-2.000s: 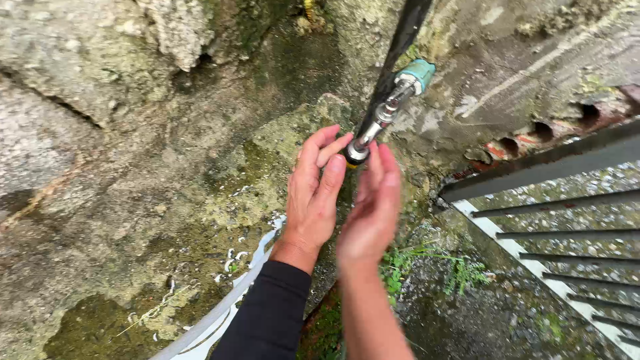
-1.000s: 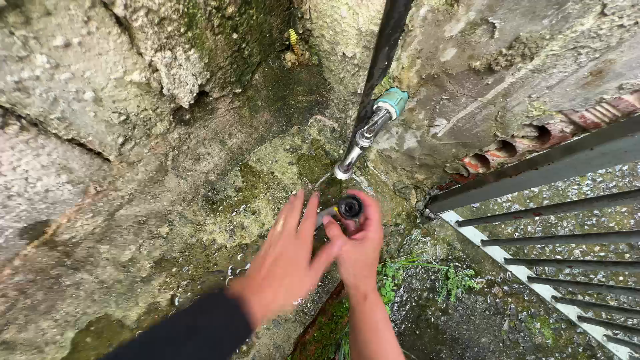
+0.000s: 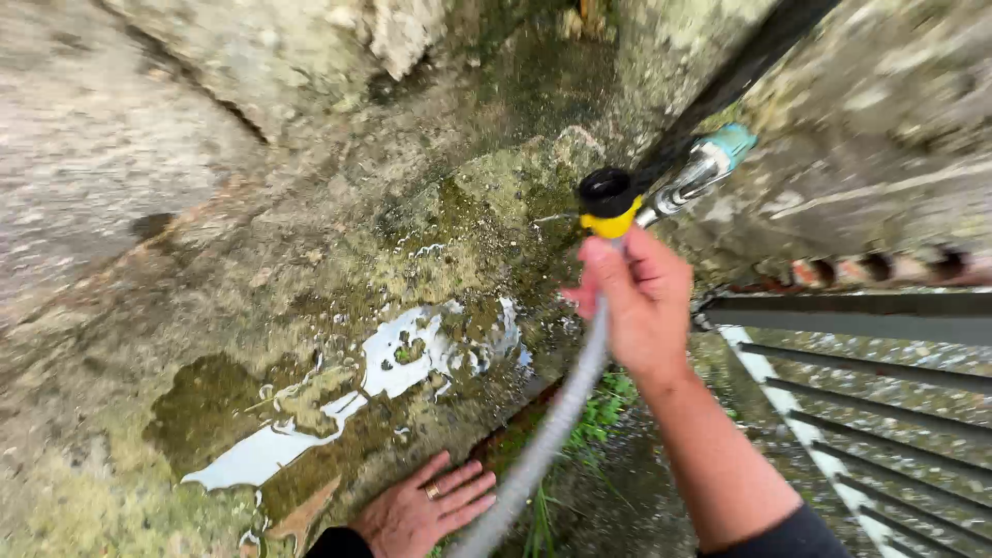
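Observation:
My right hand grips a grey garden hose just below its black and yellow tap connector. The connector's round black opening faces up, beside the metal water tap with a turquoise fitting or handle at its far end. Tap and connector look apart, though they overlap in the view. Lower down, my left hand is spread palm down, holding nothing, with a ring on one finger. It lies over the wet concrete near the hose; whether it touches the ground is hard to tell.
A black pipe slants past the tap. Puddled water lies on rough concrete at lower left. To the right stands a metal gate with bars, below broken hollow brick. Green weeds grow beside the hose.
My hands were together near the tap's spout; now they are apart, the left lower down and flat. The hose and its yellow collar have come into plain sight in my right hand.

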